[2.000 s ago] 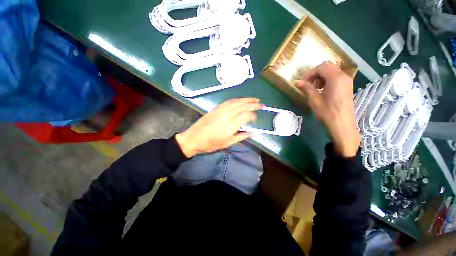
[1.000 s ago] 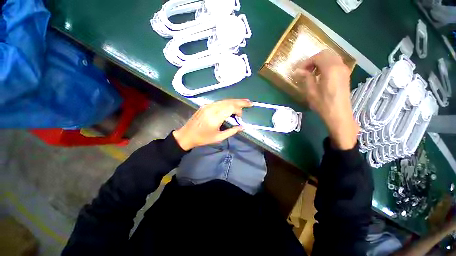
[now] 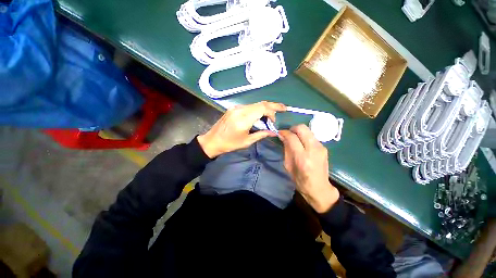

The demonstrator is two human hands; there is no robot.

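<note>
A white plastic frame (image 3: 325, 127) lies over the near bench edge, its round disc end pointing right. My left hand (image 3: 239, 128) grips the frame's looped left end between thumb and fingers. My right hand (image 3: 305, 160) is at the same end, its thumb and fingertips pinched together beside my left thumb. Whether a small pin is between my right fingertips is too small to tell. The open cardboard box (image 3: 312, 81) of pale, glittering thin pieces stands behind the frame.
Stacked white frames (image 3: 222, 87) lie at the back left. Taller nested frames (image 3: 435, 125) stand at right, beside a heap of small metal parts (image 3: 458, 209). Loose frames (image 3: 416, 8) lie at the far right. A neighbour's blue clothing (image 3: 70, 81) and a red stool (image 3: 92, 139) are at left.
My right hand has left the cardboard box and come down left to the frame's looped end, beside my left hand. My left hand still holds the frame.
</note>
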